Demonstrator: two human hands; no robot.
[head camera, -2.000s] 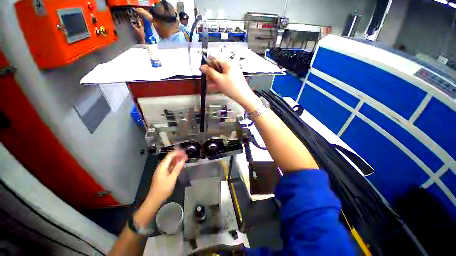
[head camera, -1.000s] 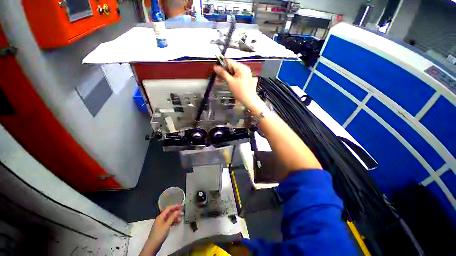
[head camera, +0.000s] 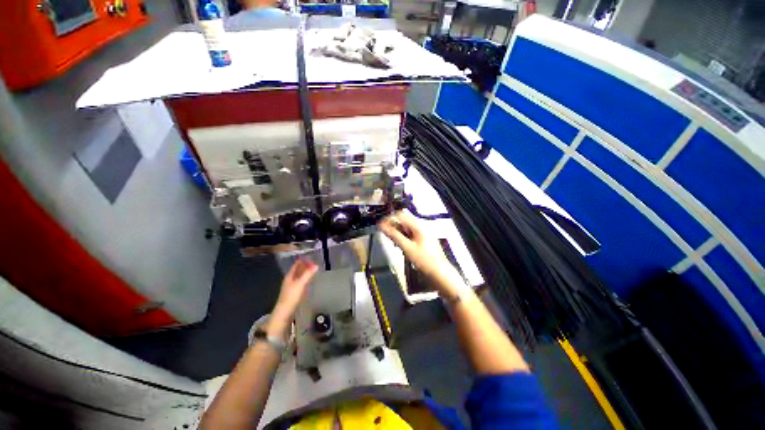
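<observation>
A long black profile strip (head camera: 309, 138) stands upright through the middle of the machine. It runs down between two round black knobs (head camera: 341, 220), and its lower end shows below them. A clear guard (head camera: 356, 172) covers the metal blocks of the machine head. My left hand (head camera: 298, 275) is low, just left of the strip's lower end; its fingers are blurred and I cannot tell if they hold anything. My right hand (head camera: 403, 231) is at the right end of the machine front, fingertips bent together; whether something is between them is hidden.
A big bundle of black strips (head camera: 495, 227) lies at right beside blue-and-white machinery (head camera: 604, 134). A grey cloth (head camera: 356, 46) and a bottle (head camera: 215, 38) stand on the machine top. The lower metal fixture (head camera: 340, 323) is near my lap, with a whitish cup (head camera: 260, 330) partly behind my left wrist.
My right hand has let go of the strip's upper part and moved down to the right. The strip now stands upright and reaches below the knobs. My left hand has risen from the cup.
</observation>
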